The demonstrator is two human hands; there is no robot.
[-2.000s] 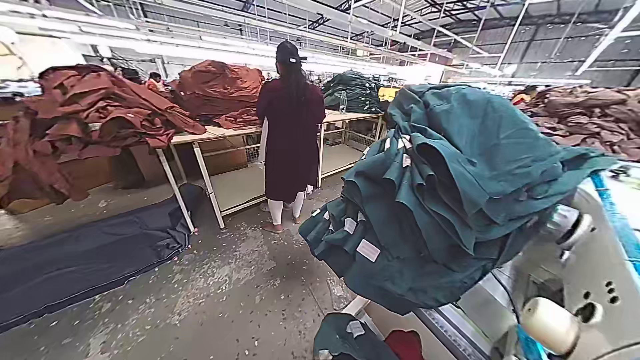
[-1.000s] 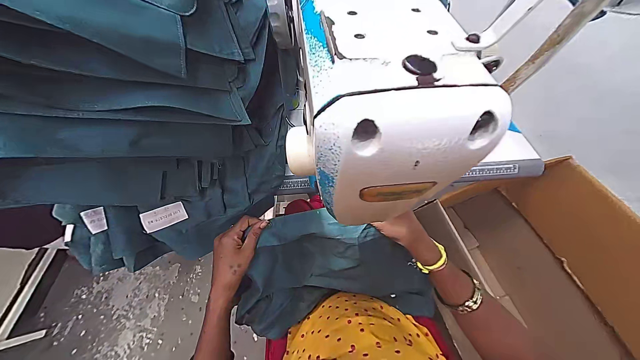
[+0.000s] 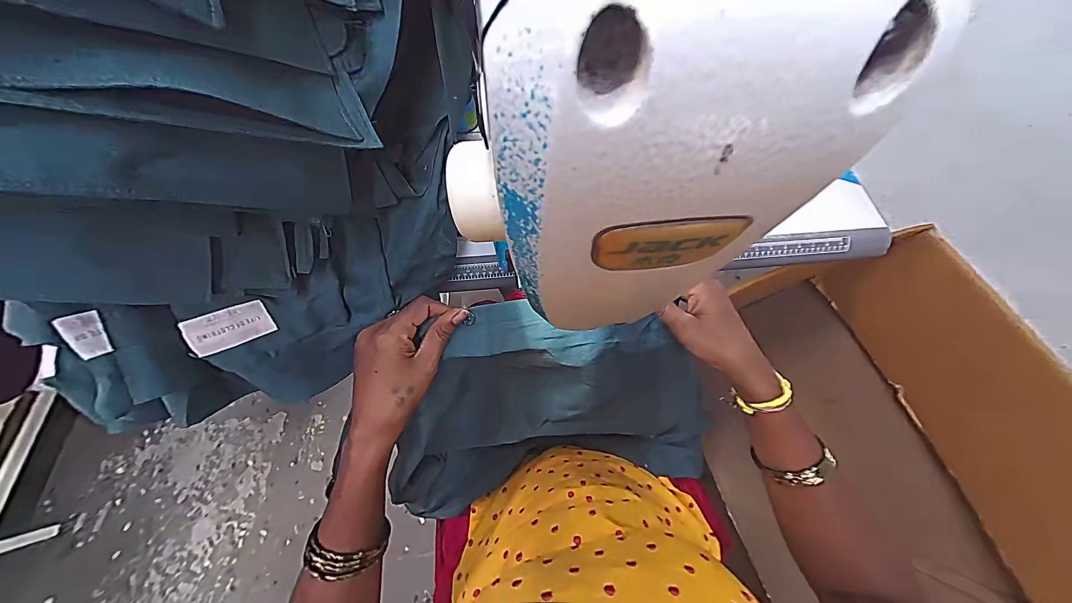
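Observation:
A dark teal fabric piece point(image 3: 544, 402) lies over my lap, its upper edge stretched between my two hands below the head of a Jack sewing machine point(image 3: 670, 151). At the left end of that edge, my left hand point(image 3: 398, 364) pinches the cloth between thumb and fingertips. My right hand point(image 3: 712, 327) grips the right end, close under the machine head, which partly covers the fingertips. Light falls on the middle of the cloth. The needle area is hidden behind the machine head.
A tall pile of teal garment pieces point(image 3: 167, 159) with white labels point(image 3: 228, 327) hangs at the left, close to my left hand. An open cardboard box point(image 3: 963, 360) stands at the right by my right forearm. A white handwheel-like knob point(image 3: 473, 191) juts from the machine's left side.
The view has swung from the workroom, where a person stood at a table, down to the machine and my hands. Since one second ago, both hands still hold the teal cloth.

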